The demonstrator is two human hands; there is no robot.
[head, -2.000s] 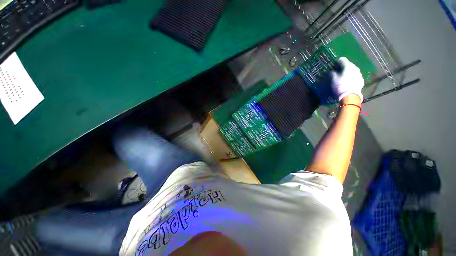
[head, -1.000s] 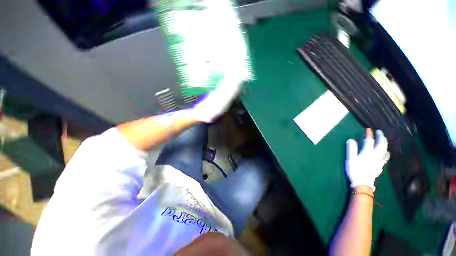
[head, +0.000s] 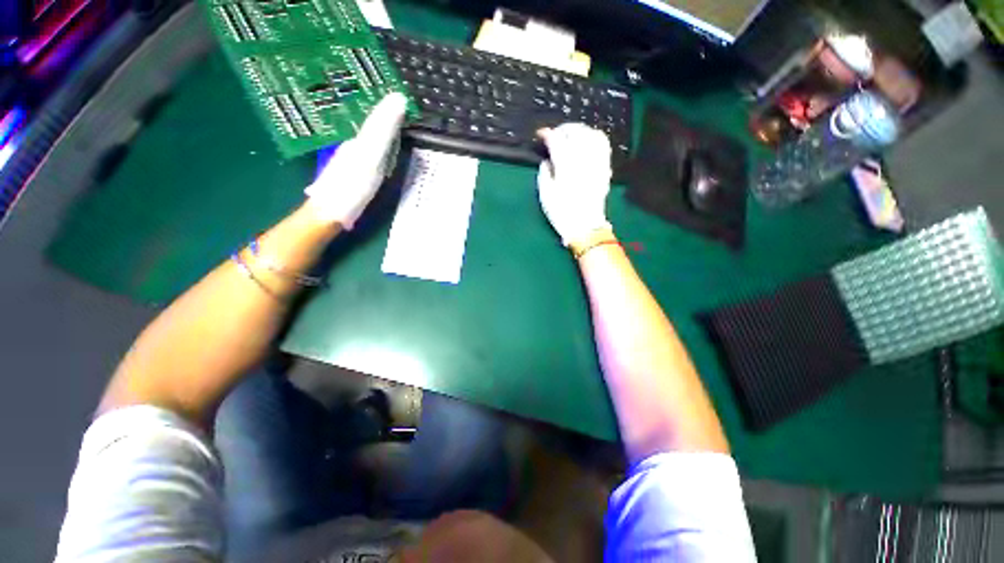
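A green circuit board (head: pixel 314 72) with repeated sections, small parts and black chips is in my left hand (head: pixel 363 165), raised over the left end of the desk. My left hand is gloved in white and grips the board's lower right edge. My right hand (head: pixel 575 176), also gloved in white, rests at the front edge of the black keyboard (head: pixel 495 101), a bare fingertip on its keys. It holds nothing and its fingers look partly curled. A white paper strip with faint printed rows (head: pixel 433 220) lies flat below the keyboard.
A black mouse (head: pixel 700 179) sits on a dark pad (head: pixel 657 148). A clear bottle (head: pixel 815 154) lies at the back right near a pale handheld object (head: pixel 877 196). A black ridged block (head: pixel 790 346) adjoins a pale studded section (head: pixel 930 286). A monitor (head: pixel 705 13) stands behind.
The view has turned from the floor boards, past the machine, to the keyboard. My left hand now holds the board steady at left. My right hand has moved onto the keyboard.
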